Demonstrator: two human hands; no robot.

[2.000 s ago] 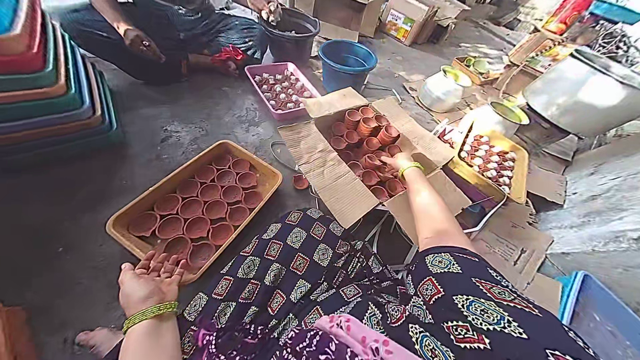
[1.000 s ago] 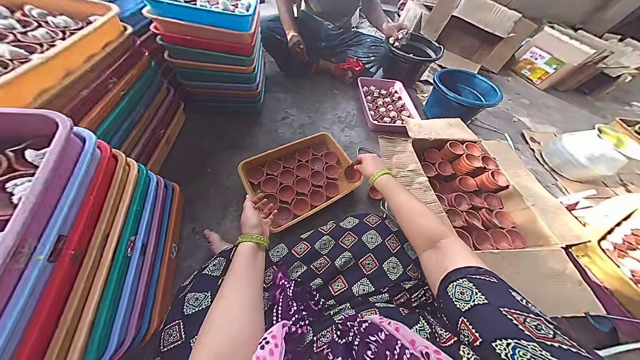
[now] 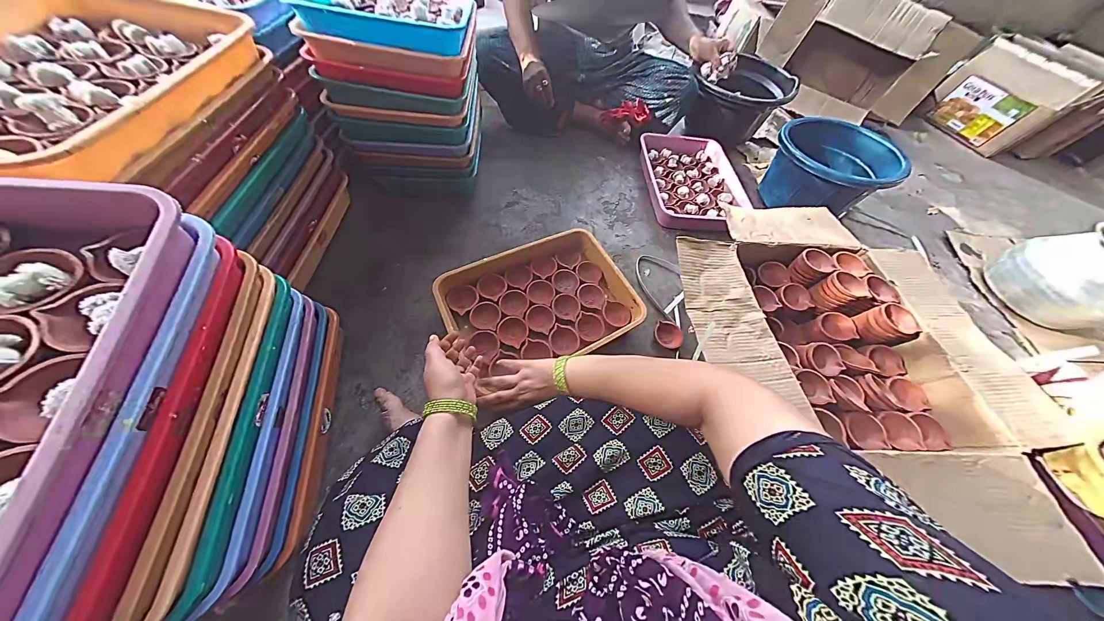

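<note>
An orange-yellow plastic tray (image 3: 634, 323) lies on the floor before me, with rows of small clay lamp cups (image 3: 541, 318) in it. At its near left edge is my left hand (image 3: 450, 373), palm up with fingers spread, holding nothing that I can see. My right hand (image 3: 516, 384) is beside it at the tray's near edge, fingers extended toward the left hand; nothing shows in it. To the right, an opened cardboard box (image 3: 733, 332) holds many nested clay cups (image 3: 862, 323). A single clay cup (image 3: 668, 335) rests on the floor between tray and box.
Stacked colored trays (image 3: 259, 414) rise at left, the top ones holding cups with white wicks. A pink tray (image 3: 655, 185) of filled cups, a blue tub (image 3: 832, 168) and a black bucket (image 3: 746, 95) stand ahead. Another person (image 3: 595, 69) sits beyond, one hand at the bucket.
My right hand has moved left from the tray's right side to beside my left hand. Two seconds ago it was in the cardboard box among the cups.
</note>
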